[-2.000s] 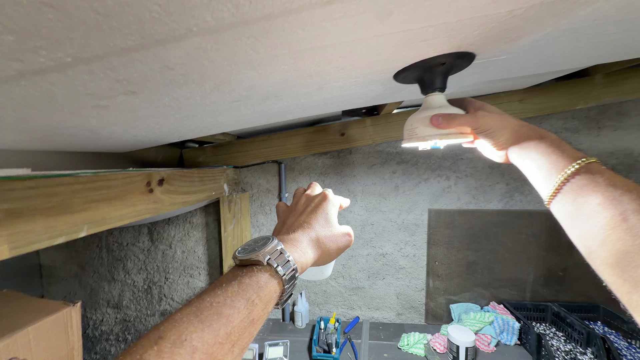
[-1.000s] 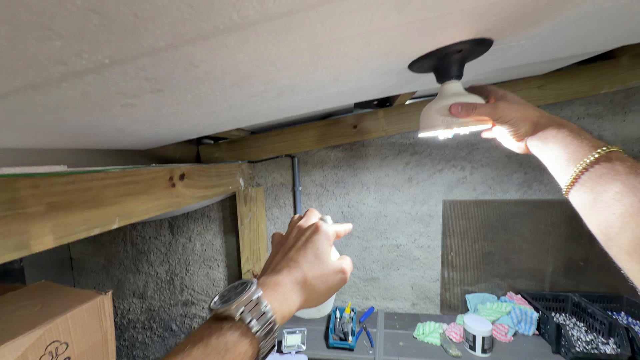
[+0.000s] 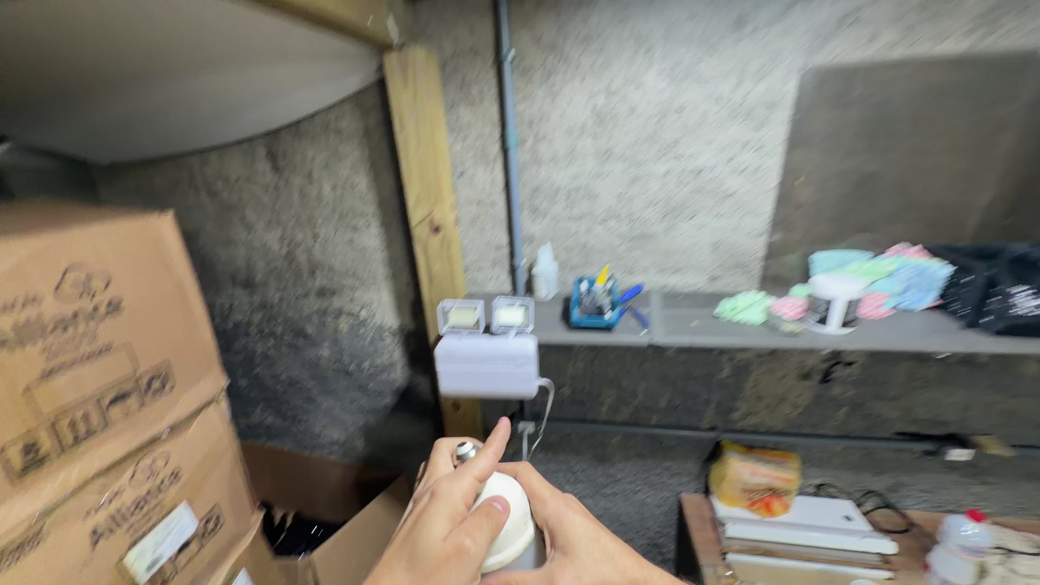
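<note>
At the bottom middle, my left hand [image 3: 447, 520] and my right hand [image 3: 577, 528] are close together around a rounded white light bulb [image 3: 505, 520]. A metal screw base [image 3: 465, 452] pokes up between the fingers of my left hand, whose index finger points upward. My right hand curls around the bulb's right side. Whether the screw base and the white body belong to one bulb or two, I cannot tell; the fingers cover much of them. Beyond my hands, a white twin-head emergency light [image 3: 487, 366] is by the wooden post.
Stacked cardboard boxes [image 3: 106, 349] stand at left, beside an open carton [image 3: 357, 528]. A wooden post [image 3: 426, 211] and a grey conduit [image 3: 510, 146] run upright. The grey shelf [image 3: 682, 325] bears a blue tool basket [image 3: 593, 305], cloths and black crates. Lower right is a brown table [image 3: 695, 536].
My right hand has left the lit bulb at the black ceiling fitting and come down beside my left hand. The view has tilted down, and the ceiling fitting is out of sight.
</note>
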